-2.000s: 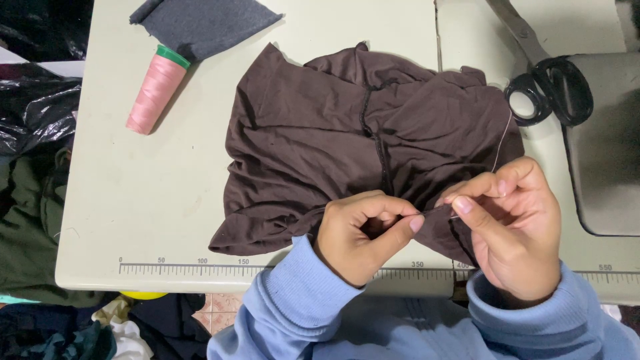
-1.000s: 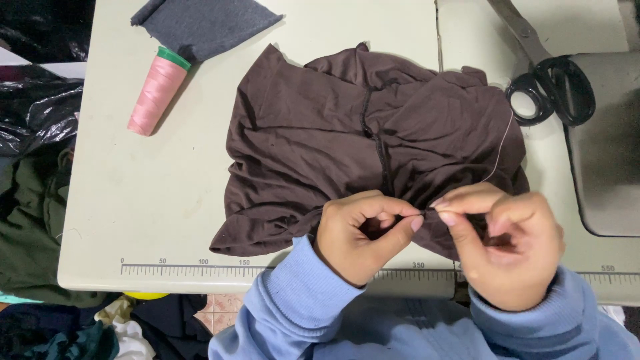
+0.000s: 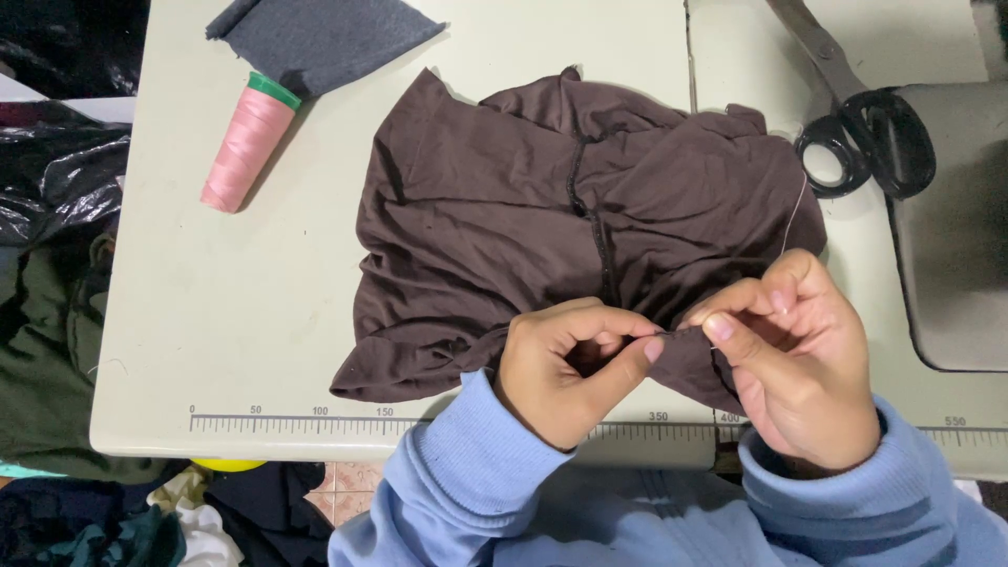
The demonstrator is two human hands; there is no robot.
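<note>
A dark brown fabric garment (image 3: 488, 213) lies crumpled on the pale table, with a black stitched seam (image 3: 600, 244) running down its middle. My left hand (image 3: 571, 366) pinches the garment's near edge between thumb and index finger. Just to the right, my right hand (image 3: 795, 354) pinches the same edge, its thumb and index fingertips meeting at the cloth. A light thread (image 3: 794, 214) runs from the garment's right side down to my right hand. Whether a needle lies between the fingertips, I cannot tell.
Black-handled scissors (image 3: 854, 146) lie at the upper right, partly over a grey metal plate (image 3: 957, 252). A pink thread cone (image 3: 248, 146) touches a grey cloth piece (image 3: 331, 39) at the upper left. A printed ruler scale (image 3: 299, 424) follows the near table edge. Fabric heaps (image 3: 47, 354) lie left.
My right hand's fingers have shifted along the garment's edge, and the thread beside it hangs differently. My left hand keeps its pinch in about the same place.
</note>
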